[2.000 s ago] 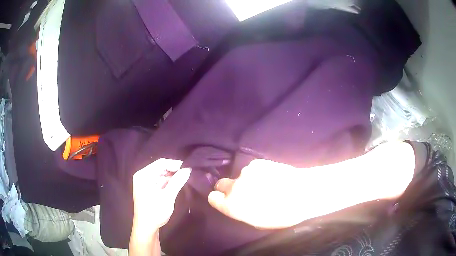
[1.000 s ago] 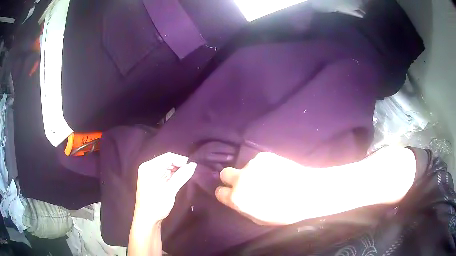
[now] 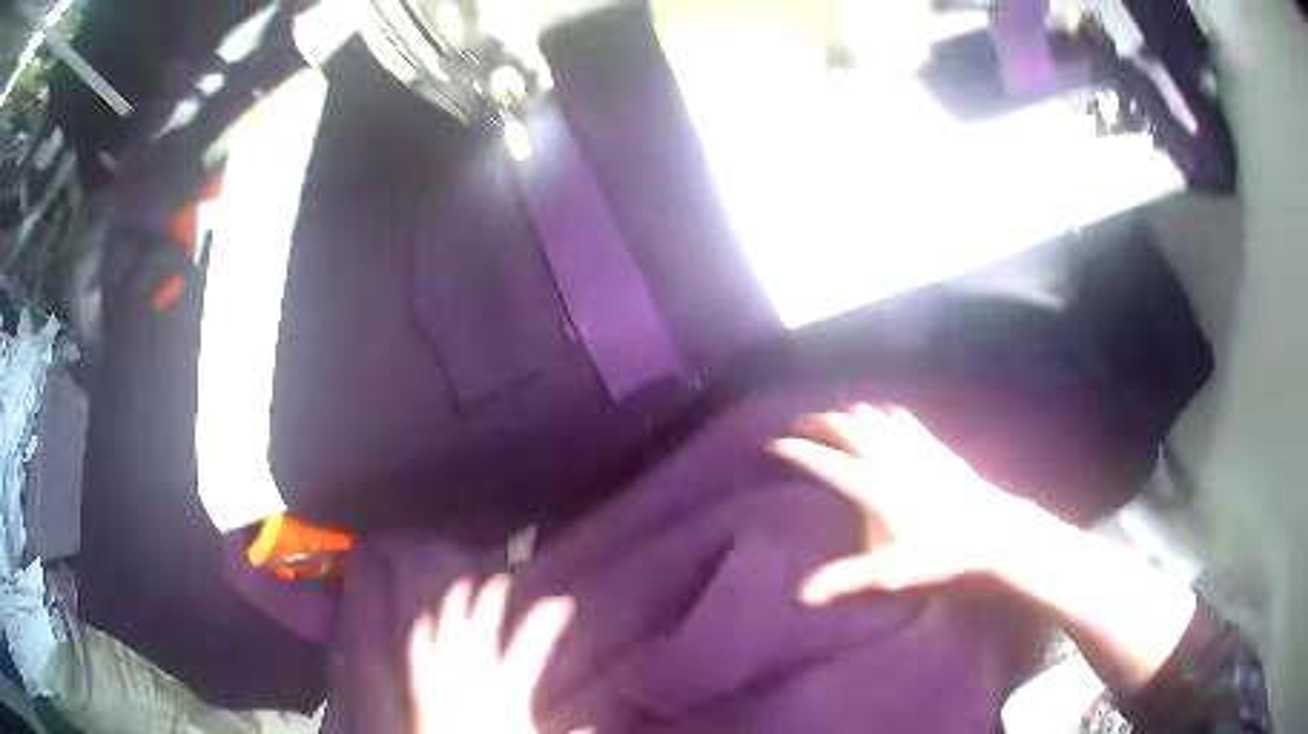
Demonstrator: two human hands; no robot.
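Note:
A dark purple garment panel (image 3: 387, 416) covers the table and comes down over the lap. A lighter purple strip (image 3: 600, 273) lies on it, its upper end by the metal parts of the machine foot (image 3: 509, 108). An angular pocket-like outline (image 3: 474, 316) shows beside the strip. My left hand (image 3: 488, 660) lies on the near cloth with fingers spread, cut off by the bottom edge. My right hand (image 3: 904, 509) rests on the bunched cloth, thumb and fingers apart. Both hands are overexposed and slightly blurred.
The white machine bed (image 3: 861, 201) is at top centre and right. A white table edge strip (image 3: 258, 316) runs down the left. An orange object (image 3: 299, 546) sits at its lower end. Pale fabric scraps (image 3: 32, 430) are heaped at far left.
The view has shifted, showing more of the machine. My hands have let go of the pinched cloth and opened. My right hand has moved right; the near cloth is more bunched.

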